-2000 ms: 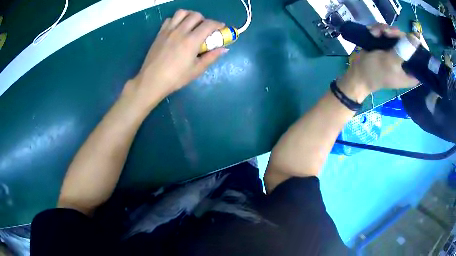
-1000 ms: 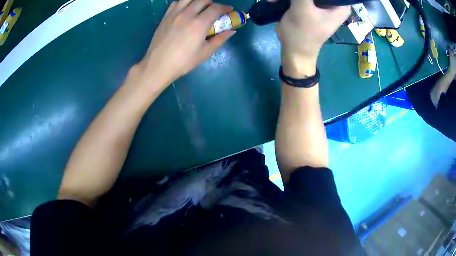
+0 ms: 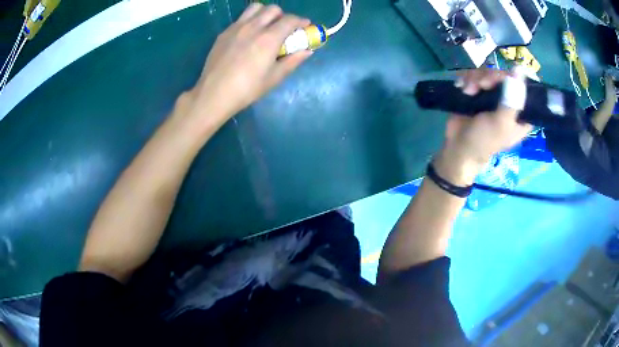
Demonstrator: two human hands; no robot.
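My left hand [image 3: 248,57] holds a yellow handheld unit [image 3: 303,41] down on the green bench. The unit's white label and blue band show past my fingers, and a white cord runs from its right end. The rest of it is hidden under my hand. My right hand [image 3: 485,112] is closed around a black electric screwdriver [image 3: 448,97], lying nearly level over the bench's near edge, its nose towards the left. The screwdriver is away from the unit. The tool and fingers are slightly blurred.
A silver-grey screw feeder [image 3: 475,30] stands at the upper right, with yellow units [image 3: 521,58] beside it. Another unit [image 3: 571,51] lies further right and one [image 3: 37,17] at the upper left, beyond the white strip [image 3: 88,35]. Another person's arm [image 3: 603,108] shows at the right edge.
From one second ago, my right hand has moved the screwdriver right, off the unit's end. The feeder shows again. My left hand stays on the unit, shifted slightly.
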